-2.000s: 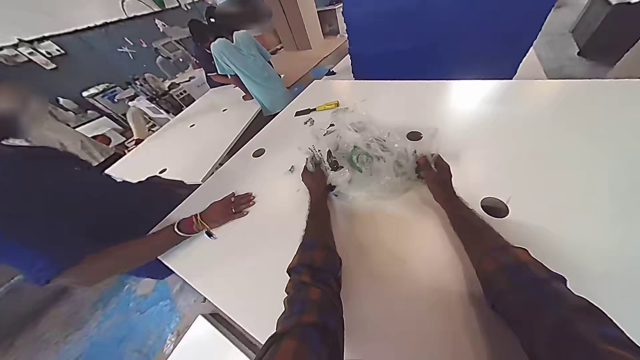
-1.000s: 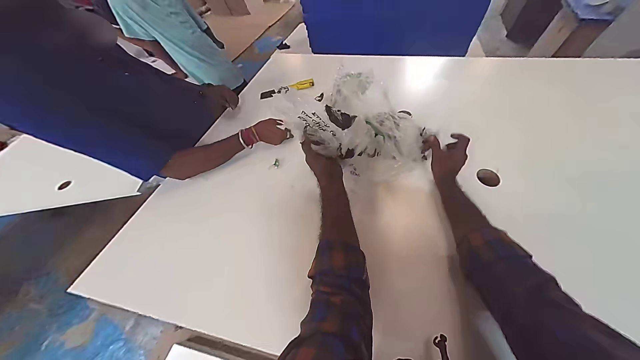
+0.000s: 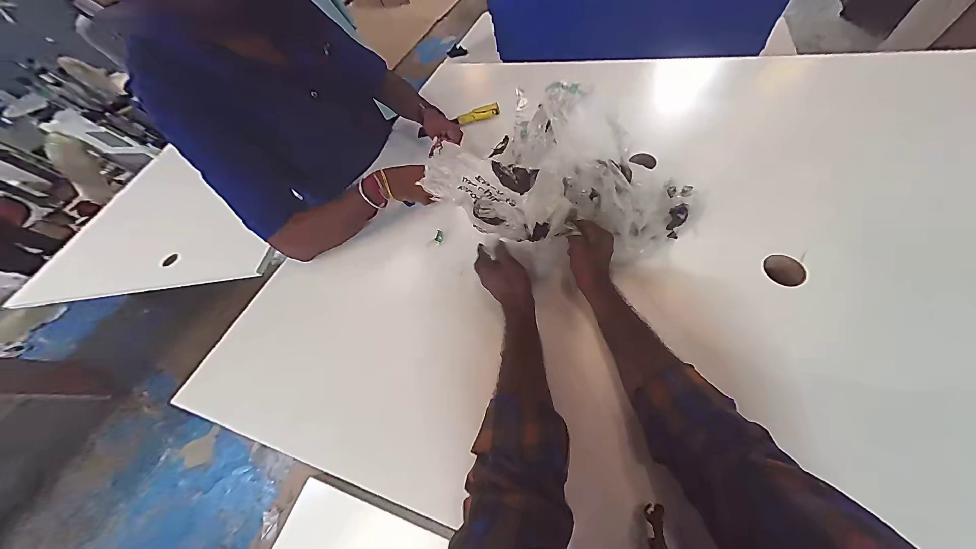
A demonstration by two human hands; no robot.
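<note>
A loose heap of clear plastic bags and wrapping (image 3: 564,179), with dark and green scraps in it, lies on the white tabletop (image 3: 366,366). At its near edge my left hand (image 3: 505,280) has its fingers apart, just below a bag that bears writing. My right hand (image 3: 591,252) touches the near side of the heap, its fingertips partly hidden by the plastic; whether they grip it is unclear. A co-worker's two hands (image 3: 441,126) are at the left side of the heap, one by a yellow-handled tool (image 3: 479,114), the other at the written bag.
The co-worker in a dark blue shirt (image 3: 259,99) leans over the left edge. Cable holes (image 3: 784,270) pierce the tabletop. A wrench (image 3: 654,522) lies near my right forearm. A blue panel (image 3: 640,30) stands behind the table. Another white table (image 3: 137,229) is at the left.
My right hand has moved left along the heap, closer to my left hand. The co-worker has come nearer, and their hands have reached the heap and the yellow-handled tool. The view has shifted.
</note>
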